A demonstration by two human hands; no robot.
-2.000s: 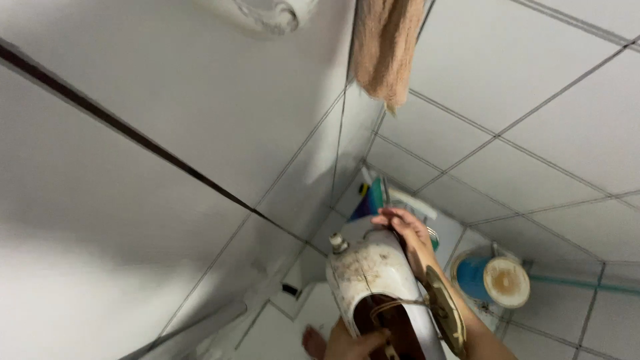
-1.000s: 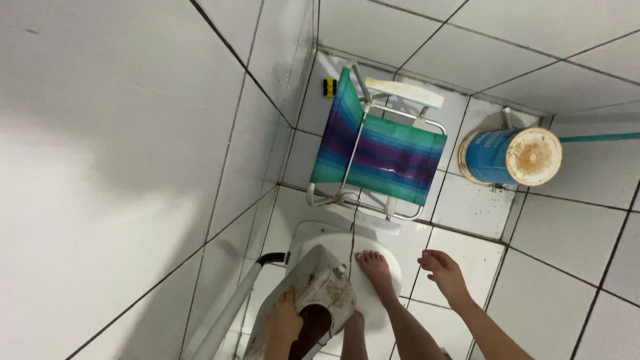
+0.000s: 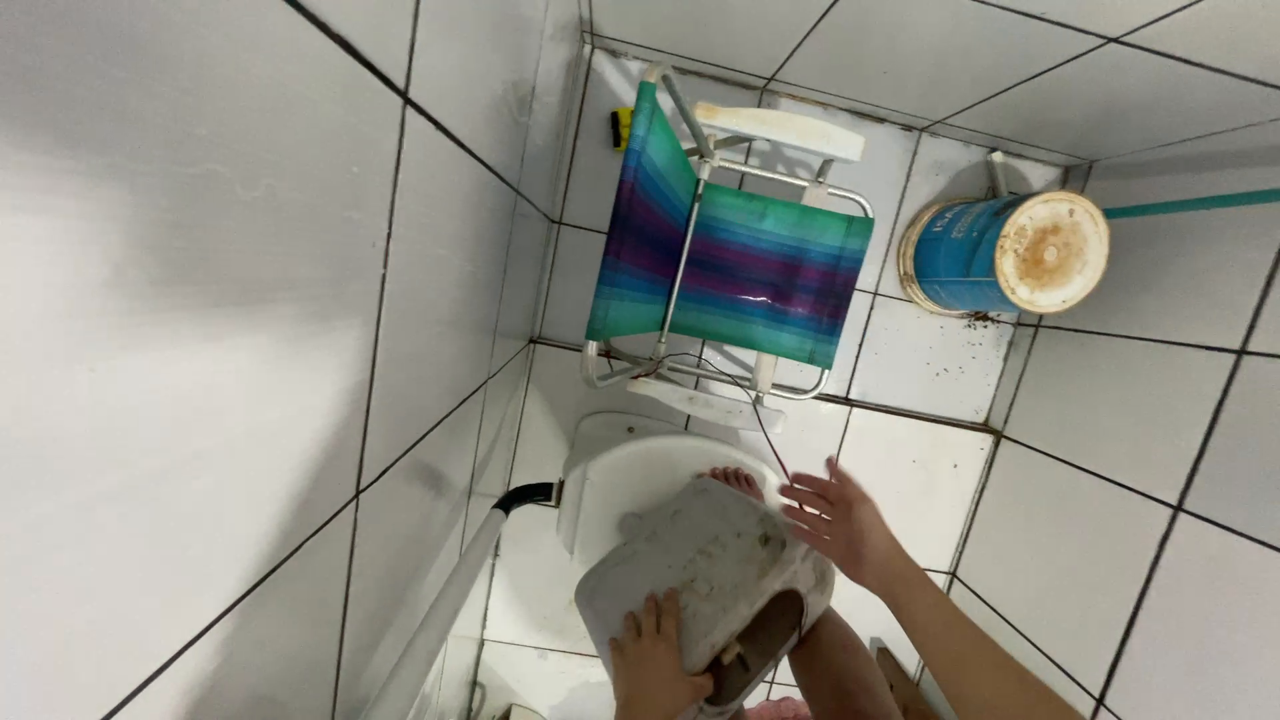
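Observation:
A dirty off-white plastic box (image 3: 690,565), apparently a toilet cistern, is tilted over the closed white toilet lid (image 3: 650,470). My left hand (image 3: 655,660) grips its near left side, fingers spread on the flat stained face and thumb by the dark oblong opening. Parts inside that opening are hard to make out. My right hand (image 3: 835,520) is beside the box's upper right edge with its fingers apart; whether they touch it is unclear. A thin dark cord (image 3: 755,400) runs from near these fingers toward the folding chair.
One bare foot (image 3: 735,480) shows behind the box at the toilet lid. Ahead stands a striped folding chair (image 3: 770,270). An upturned blue bucket (image 3: 960,255) is at right, near a teal pole (image 3: 1190,204). A white pipe (image 3: 435,610) runs along the left wall.
The box has turned, now showing its broad flat face. My right hand, apart from it one second ago, is now close beside its edge. The view has shifted strongly since two seconds ago.

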